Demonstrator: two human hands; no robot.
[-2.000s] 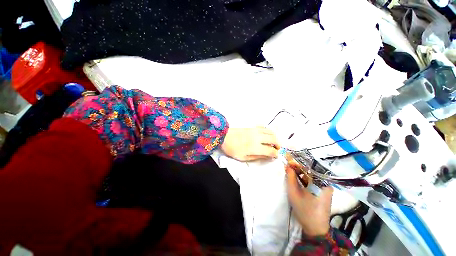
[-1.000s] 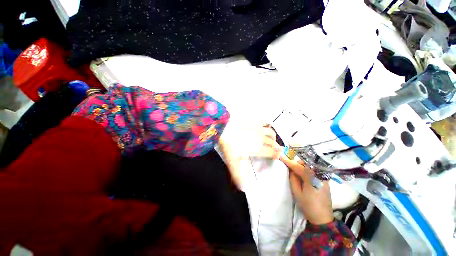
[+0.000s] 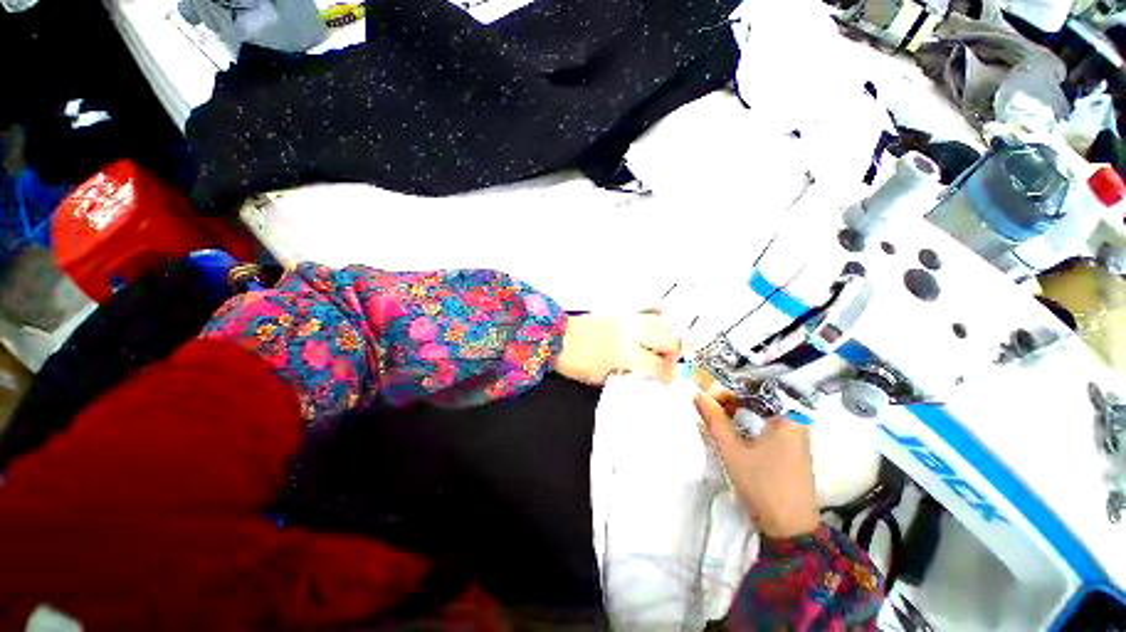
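Note:
A white lining piece (image 3: 652, 494) hangs from the needle area over the table's front edge, beside dark cloth (image 3: 506, 494) on my lap. My left hand (image 3: 621, 347) lies on its upper end, fingertips just left of the presser foot (image 3: 729, 370). My right hand (image 3: 768, 467) is at the right of the foot, thumb and fingers on the cloth's edge by the needle. What the fingertips pinch is too small to tell. The white sewing machine (image 3: 975, 370) with blue stripe stands at the right.
A black speckled garment panel (image 3: 457, 105) lies across the back of the table. Black-handled scissors (image 3: 879, 525) lie right of my right hand. A red stool (image 3: 117, 228) stands at the left. White cut pieces (image 3: 729, 148) lie behind the machine.
The view has shifted, showing more of the machine's lettering. My left hand, lower and blurred a second ago, is back flat near the foot. My right hand stays beside the foot.

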